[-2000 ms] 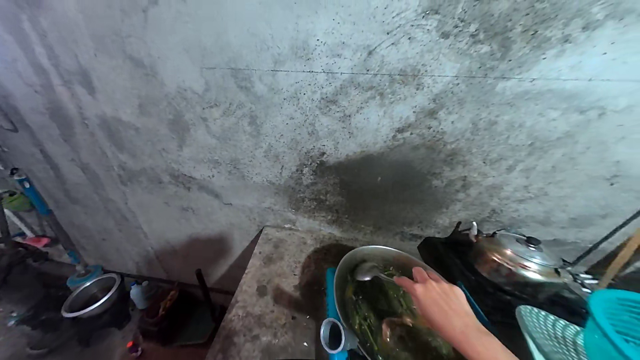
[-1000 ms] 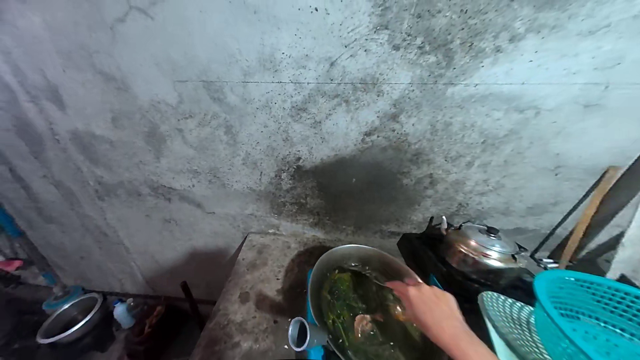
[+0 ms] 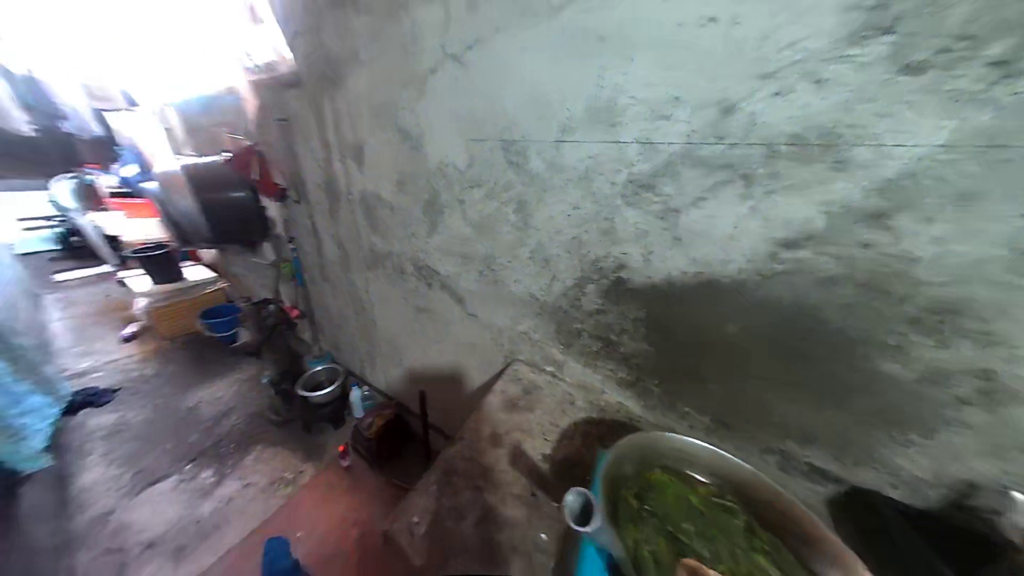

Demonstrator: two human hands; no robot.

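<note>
A large metal pot [image 3: 768, 488] with green leaves in liquid [image 3: 688, 520] stands at the bottom right of the head view, cut off by the frame's lower edge. A small skin-toned patch shows at the bottom edge inside the pot's outline; whether it is food or a fingertip, I cannot tell. Neither my left hand nor my right hand can be made out. Against the pot's left side is a short grey tube-like cup or pipe [image 3: 581, 509], beside a bright blue part [image 3: 594, 556]. The ladle is not visible.
The pot is by a concrete ledge [image 3: 512, 448] along a stained wall [image 3: 640, 224]. On the floor to the left are a metal basin [image 3: 321, 384], plastic bottles [image 3: 357, 400] and a blue bucket [image 3: 221, 320]. Hanging light-blue cloth [image 3: 28, 384] is at the far left.
The view has swung far left. My right hand, earlier over the pot with the ladle, is no longer plainly seen; the kettle and turquoise basket have left the frame.
</note>
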